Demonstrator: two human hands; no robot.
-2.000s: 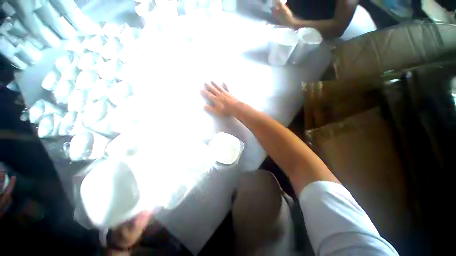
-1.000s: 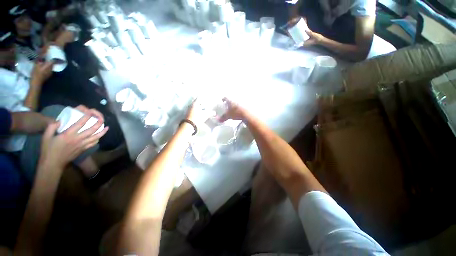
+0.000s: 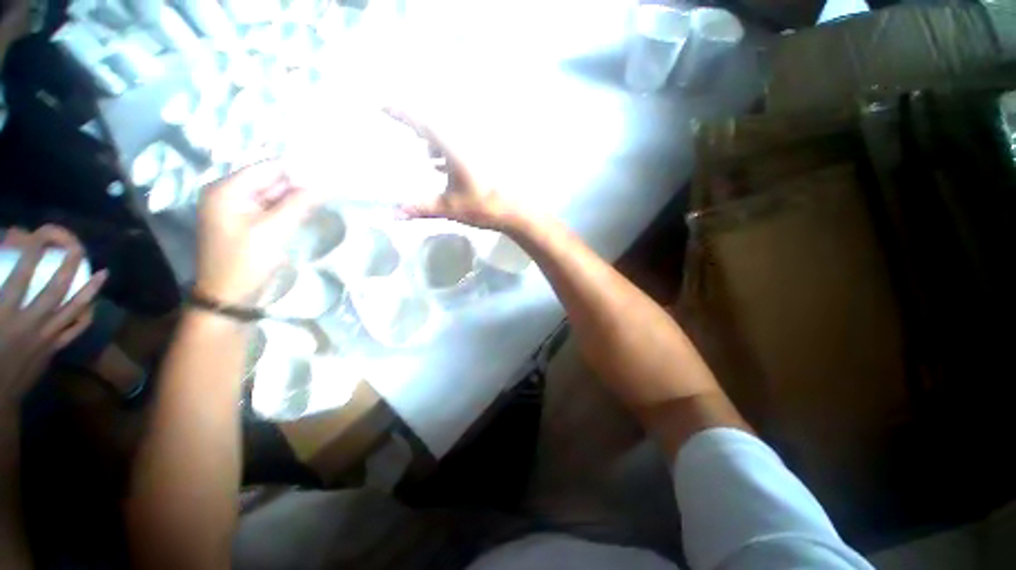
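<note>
White cups in clear film lie near the table's front edge, one with its round mouth facing me [image 3: 449, 261]. More white cups [image 3: 284, 384] lie at the front left corner. My left hand [image 3: 247, 212], with a dark bracelet on the wrist, is over the left part of the cups with its fingers bent. My right hand [image 3: 455, 192] is behind the front cups, thumb and fingers spread wide apart. Glare between my hands hides whether either one holds anything.
The white table [image 3: 479, 390] has more cups and stacks [image 3: 201, 56] at the far left. Two cups [image 3: 657, 50] stand near its far right edge. Brown cartons [image 3: 791, 267] are at the right. Another person's hands [image 3: 50, 295] hold something white at the left.
My hands, close together one second ago, are now farther apart, the left one moved left. The view has shifted, and the people at the far side have left it.
</note>
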